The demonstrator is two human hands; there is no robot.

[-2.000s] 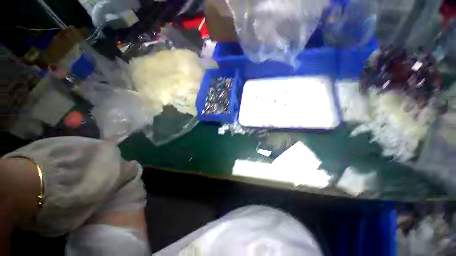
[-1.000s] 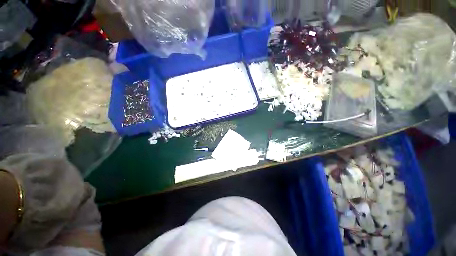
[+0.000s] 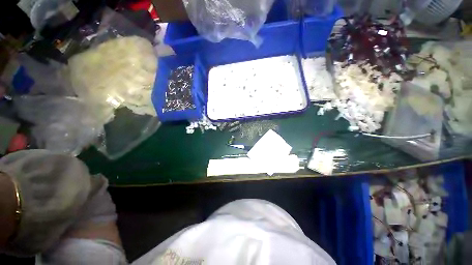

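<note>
Neither of my hands shows. At the lower left are a pale sleeve cover (image 3: 49, 199) and a gold bracelet (image 3: 18, 204) on a wrist cut off by the left edge; I cannot tell which arm. Nearest in front of me, a long white strip (image 3: 233, 166) lies at the bench edge, with a tilted white squarish piece (image 3: 270, 147) over it. A small slim tool or part (image 3: 237, 146) lies left of that piece. A white unit (image 3: 323, 161), with a thin red wire, lies to the right. A white tray (image 3: 253, 88) with tiny dark bits sits behind.
A blue bin of metal pins (image 3: 179, 88) stands left of the tray, beside bagged cream pieces (image 3: 116, 72). White parts (image 3: 365, 98), a red-black wire tangle (image 3: 370, 44) and a clear box (image 3: 416, 116) are at right. A blue crate (image 3: 366, 222) holds wired units.
The view has swung right since two seconds ago, then partly back left. The white unit and the crate of wired units now show more clearly than at first. No object has visibly moved.
</note>
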